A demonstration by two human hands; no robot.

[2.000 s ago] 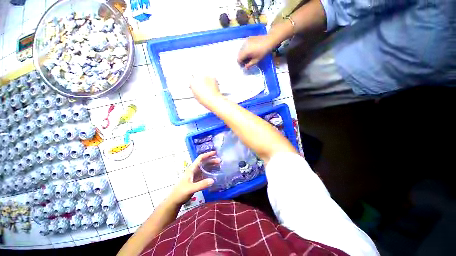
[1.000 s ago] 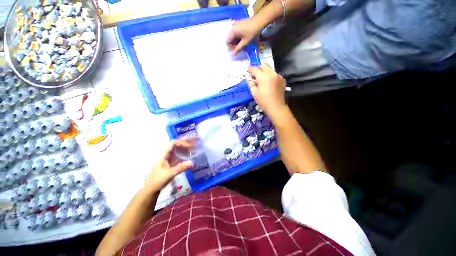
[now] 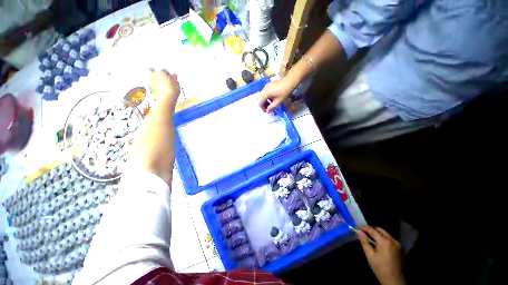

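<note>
My left hand is stretched far forward over the table beyond the bowl; glare hides whether it holds anything. My right hand is at the lower right, holding a thin pale stick by the near tray's corner. The near blue tray holds ribbed purple-grey pieces, several topped with white and dark parts, around a plain white liner. The far blue tray has a flat white sheet in it.
Another person's hand rests at the far tray's right corner. A clear bowl of small pale pieces is at left, beside rows of grey ornaments. Scissors, two dark lumps and bottles stand beyond.
My left hand has left the near tray and reached forward past the bowl; the clear round thing it held is no longer visible. My right hand has moved down to the lower right. The view has shifted.
</note>
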